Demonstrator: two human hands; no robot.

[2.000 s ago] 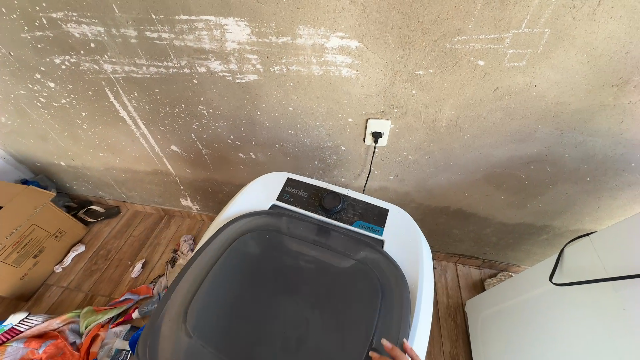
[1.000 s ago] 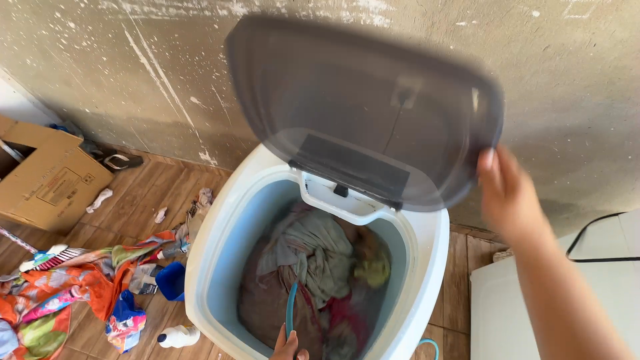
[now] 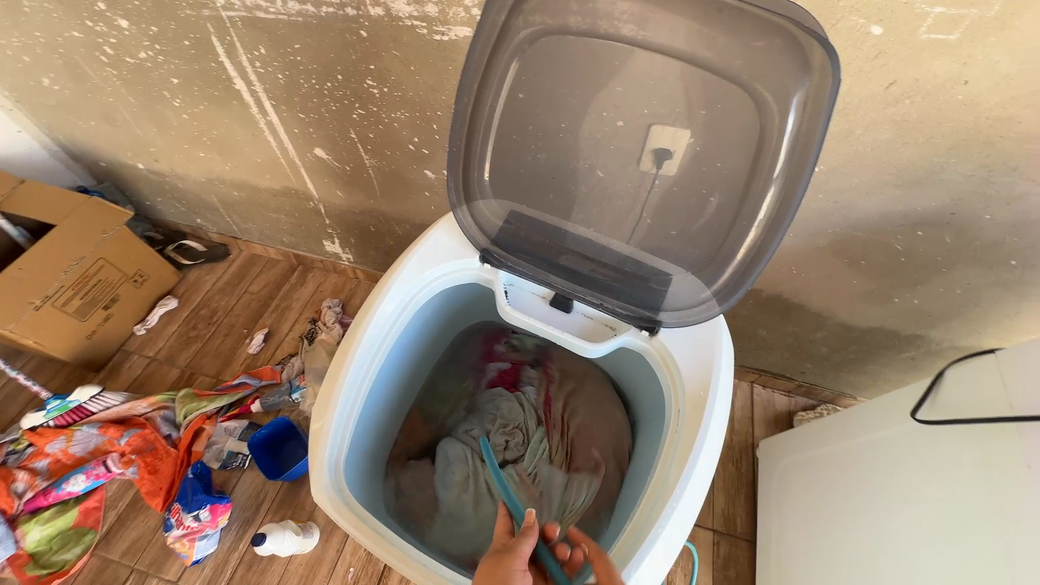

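Note:
A white top-loading washing machine point(image 3: 349, 455) stands with its smoky see-through lid point(image 3: 642, 154) raised against the wall. Wet clothes point(image 3: 512, 439) lie in cloudy water in its tub. Over the tub's near side, my left hand point(image 3: 516, 552) grips a teal hose point(image 3: 501, 479), whose free end points at the clothes. Close beside it on the right, my right hand point(image 3: 587, 554) has its fingers bent at the lower part of the hose; whether it grips the hose is unclear.
On the floor at left lie colourful cloths point(image 3: 146, 439), a blue plastic container point(image 3: 279, 448), a white bottle point(image 3: 284, 538) and a cardboard box point(image 3: 89, 284). A white appliance point(image 3: 894, 479) stands at right. Behind the lid, a plug sits in a wall outlet point(image 3: 665, 149).
The lid went from closed to raised, and my right hand has left its edge and come down beside my left hand. The clothes in the tub have shifted.

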